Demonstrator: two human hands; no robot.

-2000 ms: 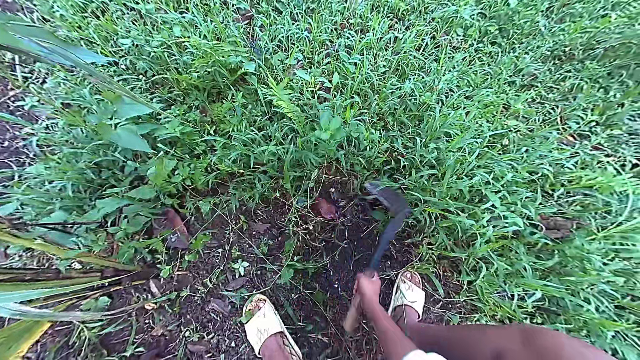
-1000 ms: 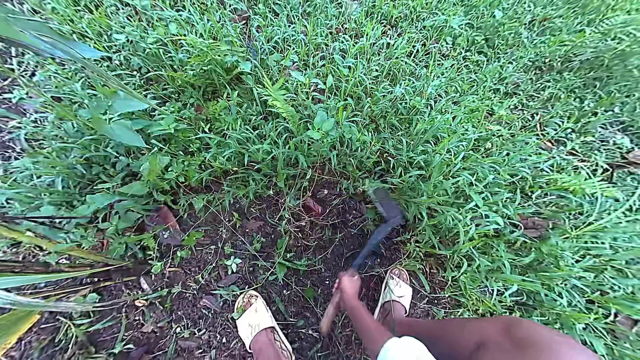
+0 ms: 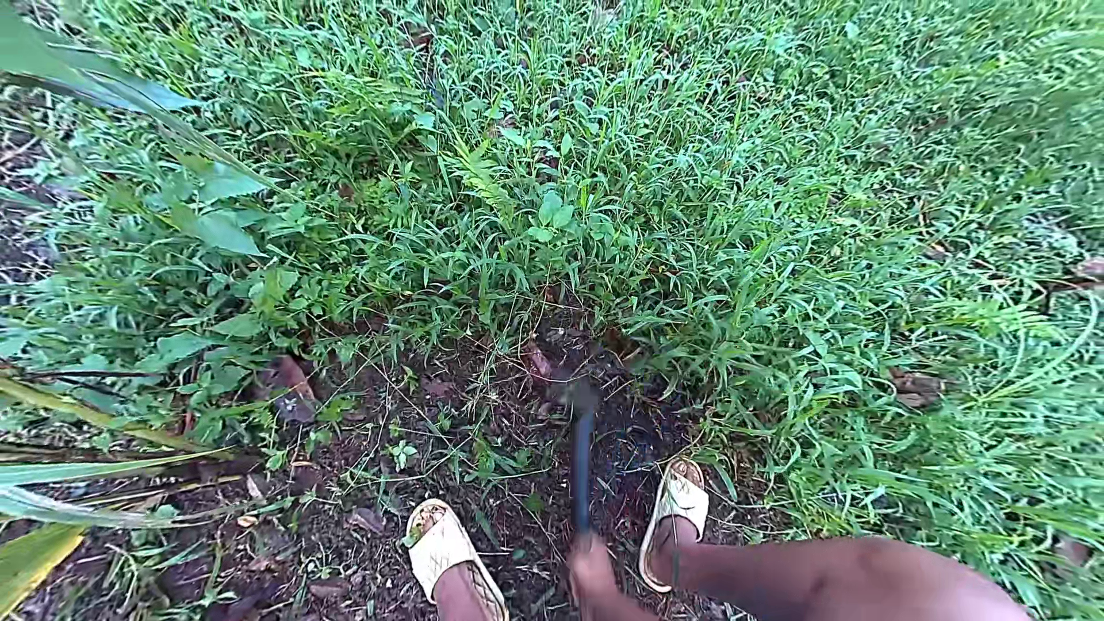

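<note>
My right hand [image 3: 593, 569] is closed around the handle of a hand tool with a dark metal shank [image 3: 582, 474], low in the view between my two feet. The shank points away from me, and its head [image 3: 580, 395] is blurred over dark bare soil [image 3: 634, 431] at the edge of the green weeds [image 3: 733, 259]. A reddish dead leaf [image 3: 538, 360] lies just left of the head. My left hand is out of view.
My feet wear cream slides, the left one [image 3: 444, 548] and the right one [image 3: 681, 500] standing on the soil close to the tool. Long leaf blades [image 3: 95, 470] reach in from the left. Brown dead leaves [image 3: 289, 388] lie on the ground.
The tool has swung from slanting up to the right to pointing nearly straight ahead, its head now further left over the soil. My right hand still grips it.
</note>
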